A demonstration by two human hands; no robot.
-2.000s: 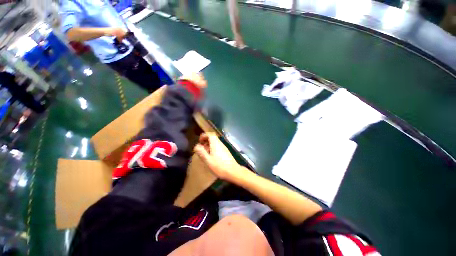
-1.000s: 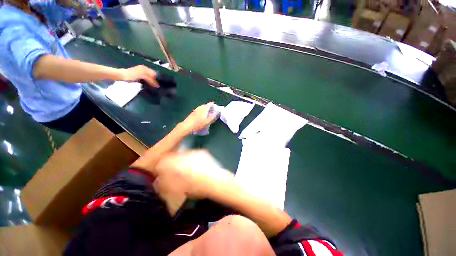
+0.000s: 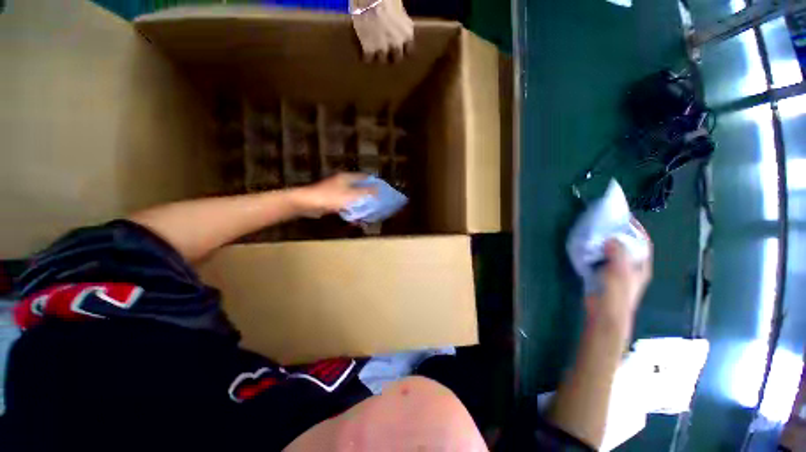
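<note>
A large open carton (image 3: 345, 296) with a brown cell partition (image 3: 300, 146) inside lies in front of me. My left hand (image 3: 329, 194) reaches into the carton and grips a whitish bag (image 3: 375, 199) over the cells; its contents are hidden. My right hand (image 3: 622, 275) is over the green belt and holds another white bag (image 3: 604, 231), slightly blurred. Black adapters with cords (image 3: 661, 115) lie in a heap on the belt beyond that hand.
Another person's hand (image 3: 385, 37) rests on the carton's far wall. White sheets or empty bags (image 3: 665, 375) lie on the belt (image 3: 566, 115) near my right forearm. The belt's edge runs along the carton's right side.
The view has turned to the carton. My left hand has moved from over the belt into the carton with a bag. My right hand is now over the belt with a white bag.
</note>
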